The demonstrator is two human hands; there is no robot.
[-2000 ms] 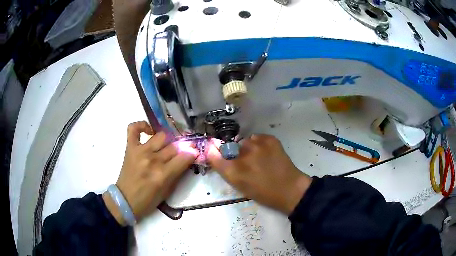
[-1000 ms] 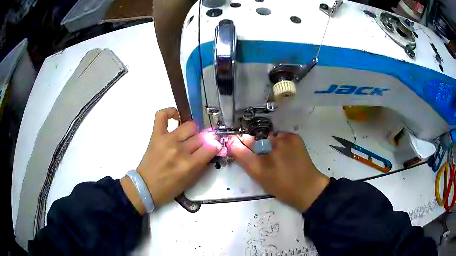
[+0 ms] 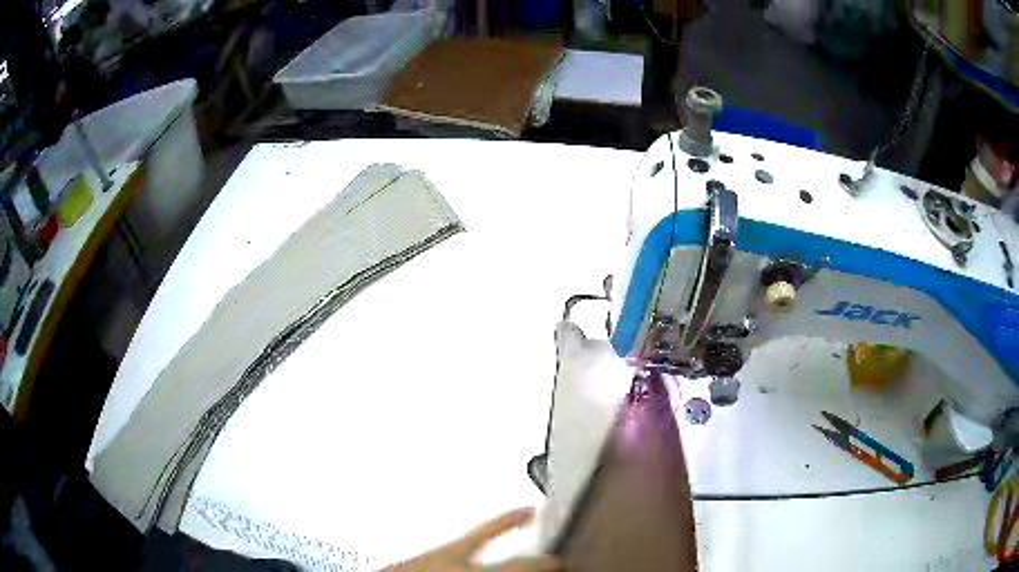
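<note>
A brown panel (image 3: 648, 492) lies under the needle area of the white and blue JACK sewing machine (image 3: 726, 263) and runs down to the bottom edge of the picture. A pale grey-beige layer (image 3: 581, 402) lies along its left side, with a dark line between them. The presser foot area (image 3: 640, 385) is lit pink-white. My left hand (image 3: 486, 545) is at the bottom edge, blurred and partly cut off, with its fingertips at the pale layer's lower end; its grip cannot be made out. My right hand is not in view.
A stack of pale curved panels (image 3: 302, 296) lies on the left of the white table (image 3: 492, 179). Snips (image 3: 866, 447) lie right of the needle, and yellow-red scissors (image 3: 1003, 520) at the right edge. A plastic bin (image 3: 352, 67) and brown material (image 3: 475, 84) stand behind.
The view has shifted left and up, showing more table. My hands have left the needle area; the right is out of the picture. The brown panel now extends toward me from the foot.
</note>
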